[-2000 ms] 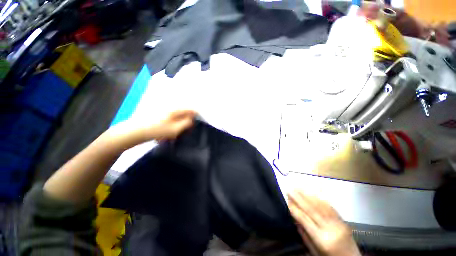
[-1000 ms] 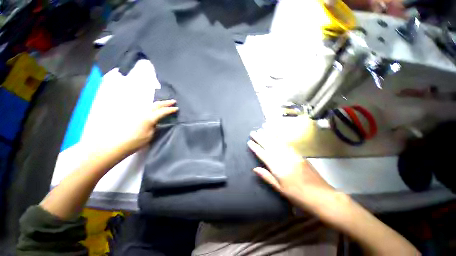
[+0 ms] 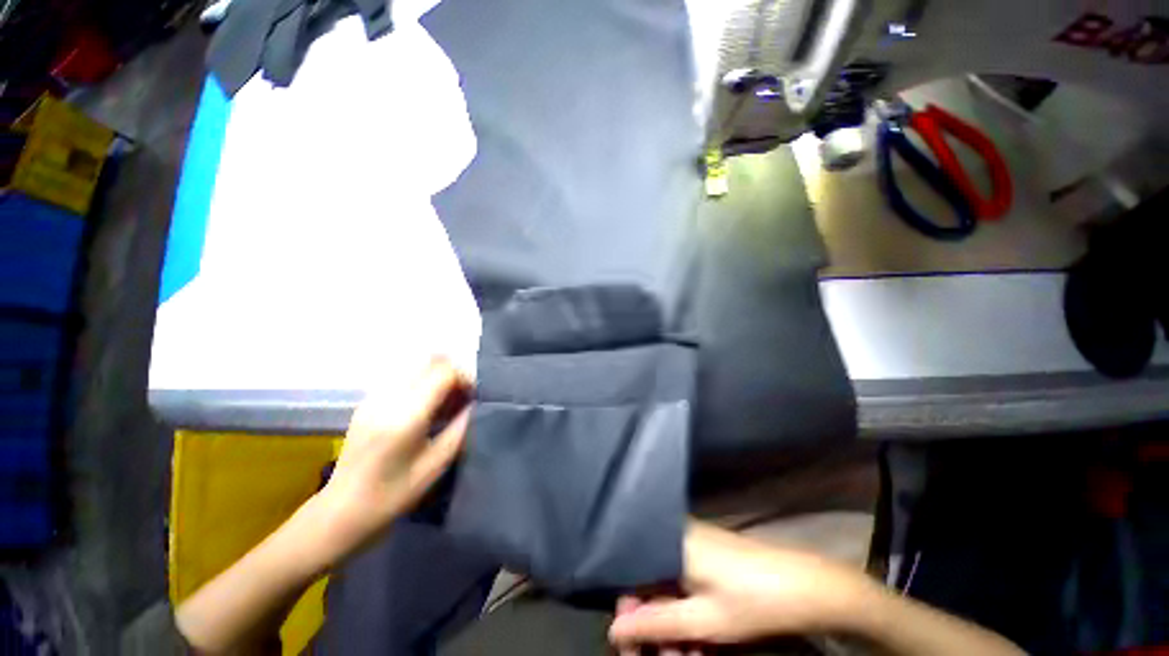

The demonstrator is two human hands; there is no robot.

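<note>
A large dark grey garment panel [image 3: 564, 154] lies over the white table and hangs over its front edge, its right part beside the lit presser foot [image 3: 715, 172]. A small folded dark flap [image 3: 583, 317] lies on it, above a loose dark pocket piece [image 3: 577, 474] that hangs toward me. My left hand [image 3: 408, 436] grips the left edge of the pocket piece, its fingertips partly hidden. My right hand [image 3: 679, 602] holds the piece's lower right corner from below, its fingers partly hidden by cloth.
Scissors with red and dark blue handles [image 3: 942, 173] lie right of the needle area. The machine head [image 3: 1000, 39] is at the upper right. Dark cut pieces [image 3: 289, 39] lie at the far left of the table. A yellow bin [image 3: 244, 513] is below the front edge.
The panel has shifted right and toward the presser foot. The pocket piece now hangs lower, with the folded flap above it. My right hand has moved from the panel's right side to below the piece.
</note>
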